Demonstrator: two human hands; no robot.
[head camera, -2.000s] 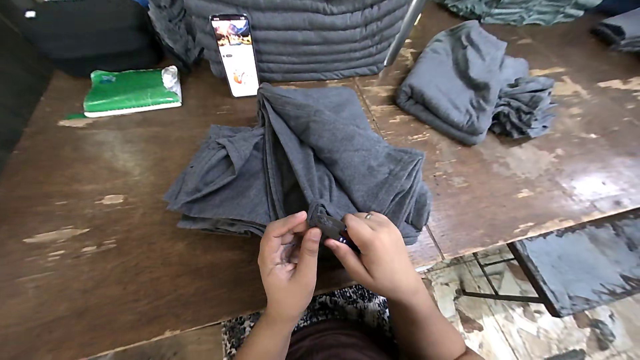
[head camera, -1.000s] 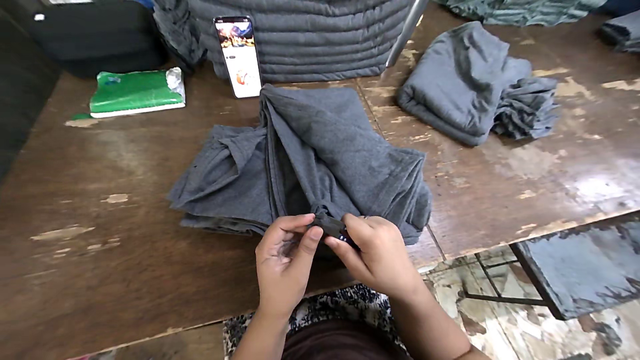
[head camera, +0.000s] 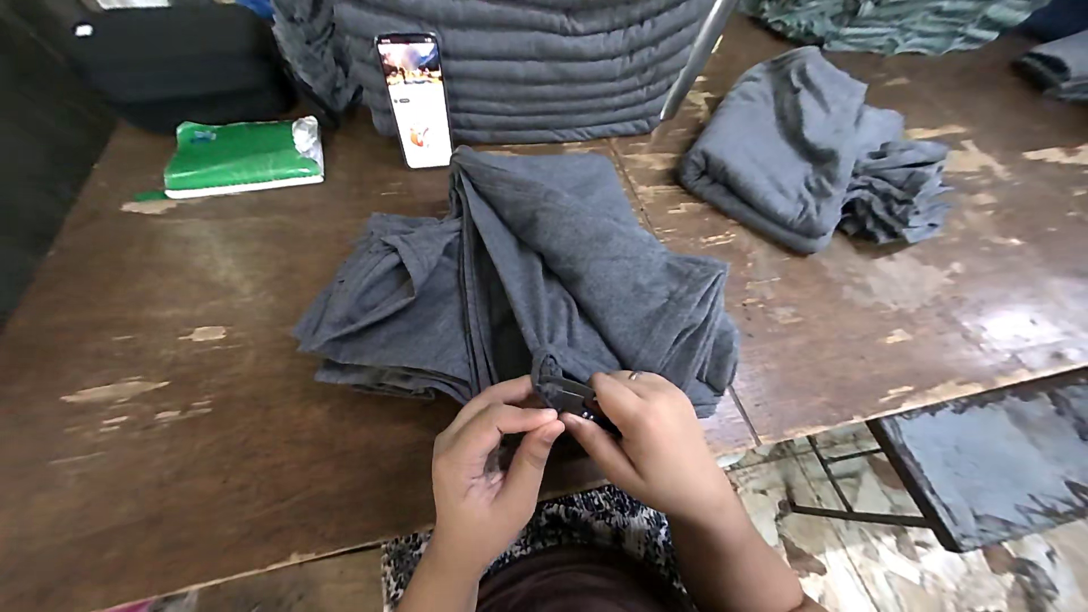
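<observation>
A grey fabric garment (head camera: 586, 255), loosely folded, lies on the wooden table in front of me. At its near edge my right hand (head camera: 650, 438) grips a small black tool (head camera: 574, 398), whose kind I cannot tell, between thumb and fingers. The tool's far end meets a gathered bit of the grey cloth. My left hand (head camera: 493, 463) pinches at the same spot from the left, thumb and index fingertips nearly together; what lies between them is too small to make out.
A phone (head camera: 416, 102) leans upright against a stack of folded grey garments (head camera: 544, 72). Left of it lie a green notebook (head camera: 242, 157) and a black bag (head camera: 183, 68). Another folded grey garment (head camera: 773, 153) is at the right on the wooden table (head camera: 212, 459). A stool (head camera: 994, 459) stands below right.
My left thumb and index finger have shifted slightly down along the black tool's near side. The right hand keeps its hold, and the garment lies as before.
</observation>
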